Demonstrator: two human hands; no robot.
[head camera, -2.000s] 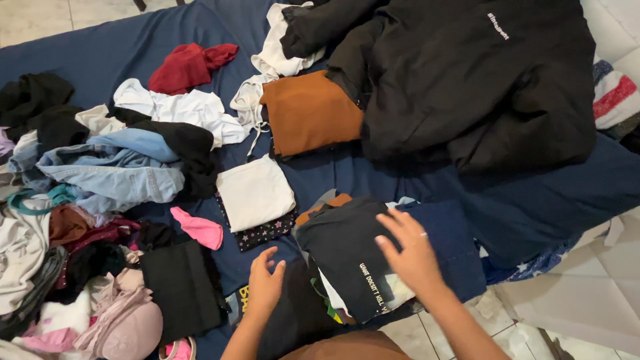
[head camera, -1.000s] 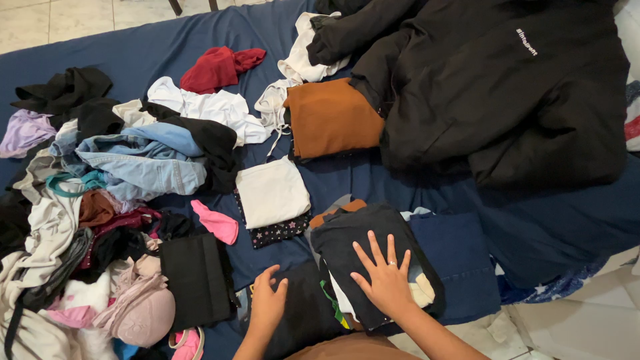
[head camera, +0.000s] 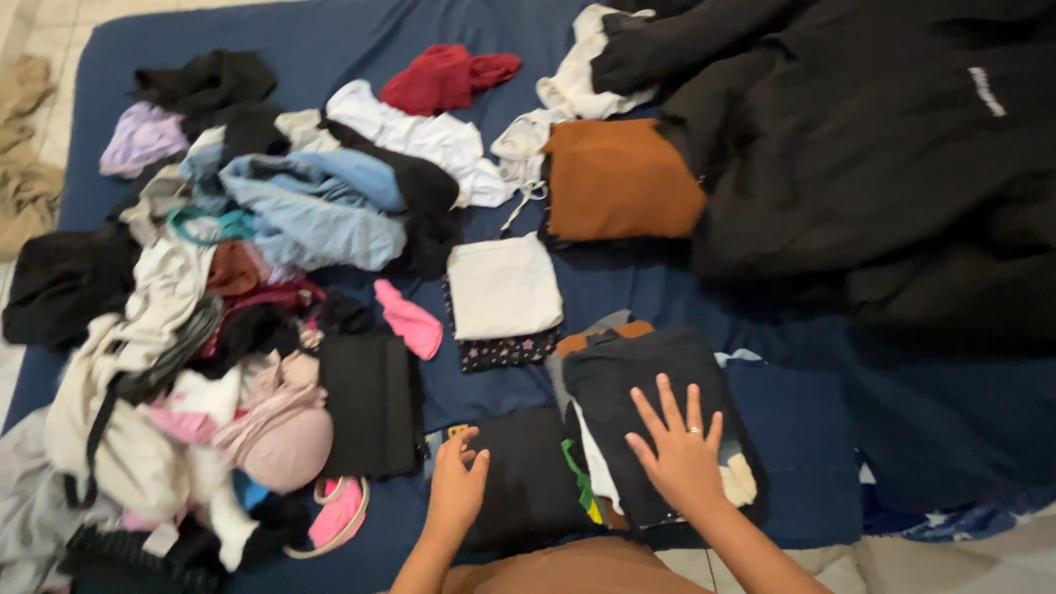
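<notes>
My right hand (head camera: 681, 445), with a ring on one finger, lies spread on top of a stack of folded clothes whose uppermost piece is a dark T-shirt (head camera: 635, 375). Over the left edge of a folded black garment (head camera: 524, 478) is my left hand (head camera: 459, 474), fingers loosely curled and holding nothing; whether it touches the cloth I cannot tell. Beyond them sit a folded white cloth (head camera: 505, 289) on a star-patterned black one (head camera: 507, 353), and a folded brown garment (head camera: 623, 181). A folded black cloth (head camera: 367, 404) and a pink sock (head camera: 408, 320) lie to the left.
Loose clothes cover the left side, among them light blue denim (head camera: 322, 214), a pink bra (head camera: 285, 437) and a red garment (head camera: 441, 78). A large black sweatshirt (head camera: 866, 165) fills the back right. All rest on a navy bed sheet (head camera: 660, 289).
My right hand, raised over the stack two seconds ago, now lies flat on it. The dark T-shirt's printed lettering, seen two seconds ago, no longer shows. The view has shifted left.
</notes>
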